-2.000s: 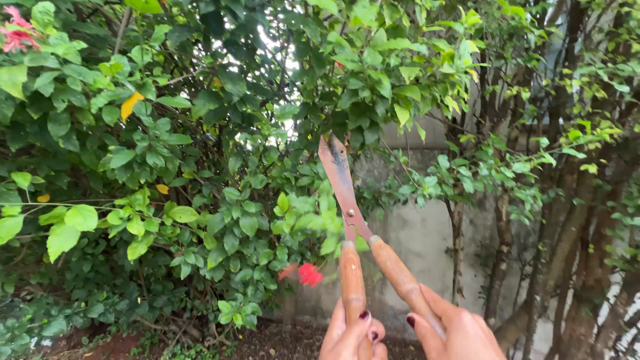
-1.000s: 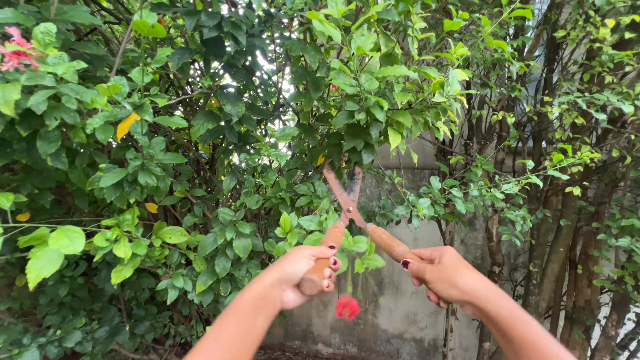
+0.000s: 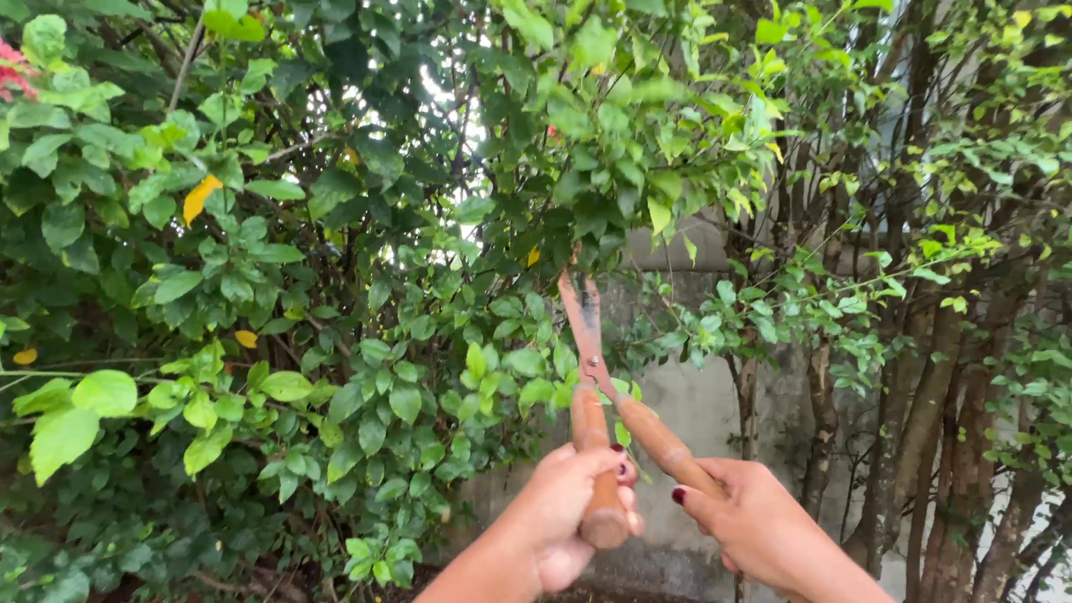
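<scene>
My left hand (image 3: 578, 511) grips the left wooden handle of a pair of hedge shears (image 3: 593, 360), low in the middle of the view. Around the other wooden handle, close by on the right, my right hand (image 3: 749, 523) is closed. The rusty metal blades point up and lie nearly together, their tips at the dark lower leaves of a leafy branch (image 3: 620, 176). Leaves partly hide the tips. A sprig of light green leaves (image 3: 624, 431) shows behind the handles.
A dense green hedge (image 3: 293, 276) fills the left side, with a red flower (image 3: 12, 71) at the upper left edge. A stained concrete wall (image 3: 695, 402) stands behind. Several woody trunks (image 3: 930, 402) rise at the right, and a thin leafy twig (image 3: 871, 289) reaches across them.
One second ago the blades and handles were spread wider; now my hands are nearer each other and the blades nearly closed. The red flower seen hanging below the shears earlier is not visible now.
</scene>
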